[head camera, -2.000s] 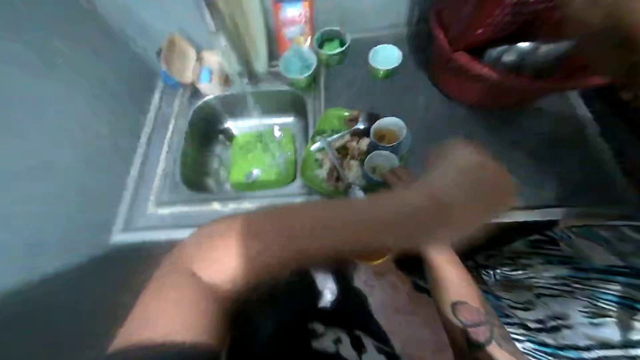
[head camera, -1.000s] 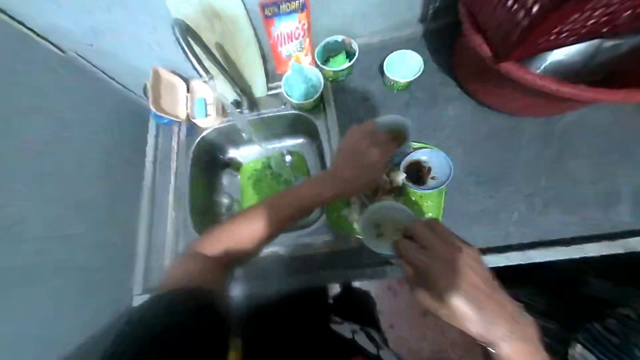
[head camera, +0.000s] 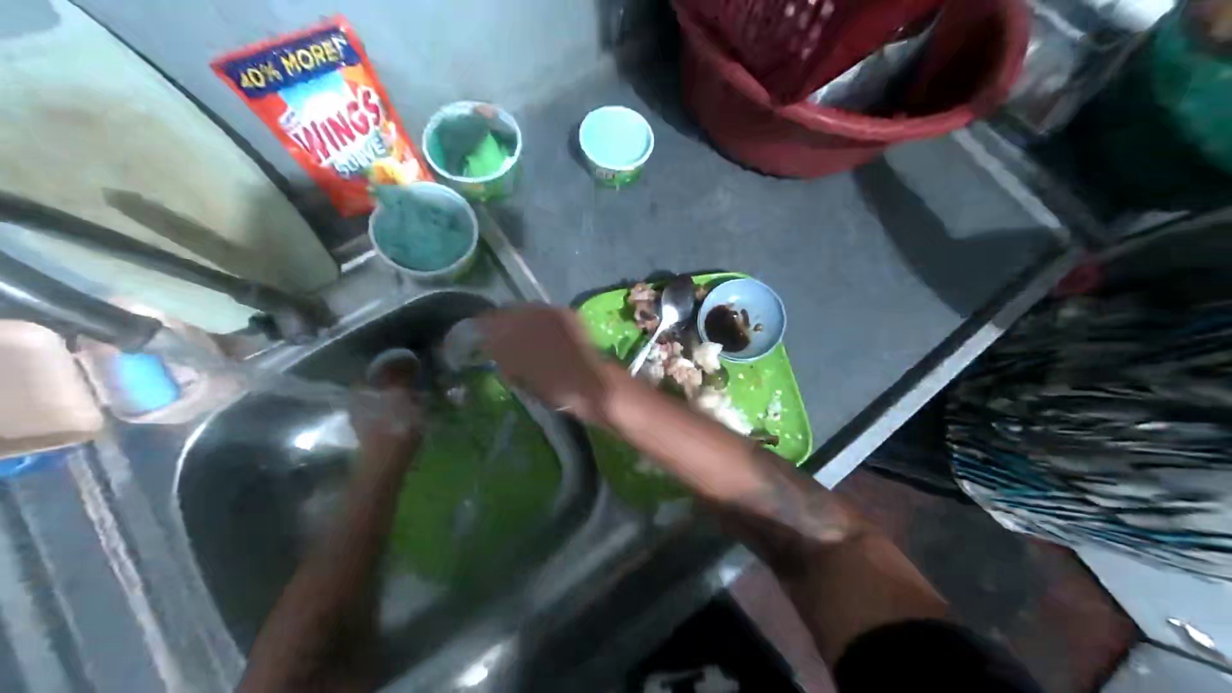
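Note:
Over the steel sink (head camera: 217, 481), my left hand (head camera: 387, 414) is closed on a small round cup (head camera: 393, 366). My right hand (head camera: 544, 356) grips another pale cup (head camera: 466, 343), just right of the first; both are blurred. Beneath them a green tray (head camera: 452, 520) lies in the basin. On the counter right of the sink, a second green tray (head camera: 791, 404) bears food scraps, rice, a metal spoon (head camera: 672, 313) and a light blue bowl (head camera: 756, 313) with dark sauce. My right forearm passes over this tray's near part.
Behind the sink stand a cup with a teal scouring pad (head camera: 423, 231), a green-white cup (head camera: 472, 149) and a Wings detergent pouch (head camera: 322, 111). A pale cup (head camera: 616, 144) and a red basin (head camera: 770, 135) are farther right. The faucet (head camera: 87, 298) reaches in from the left.
Both hands, each with a cup, have moved left from above the food tray to over the sink. The bowl of dark sauce has stayed on the tray. The view has shifted and turned.

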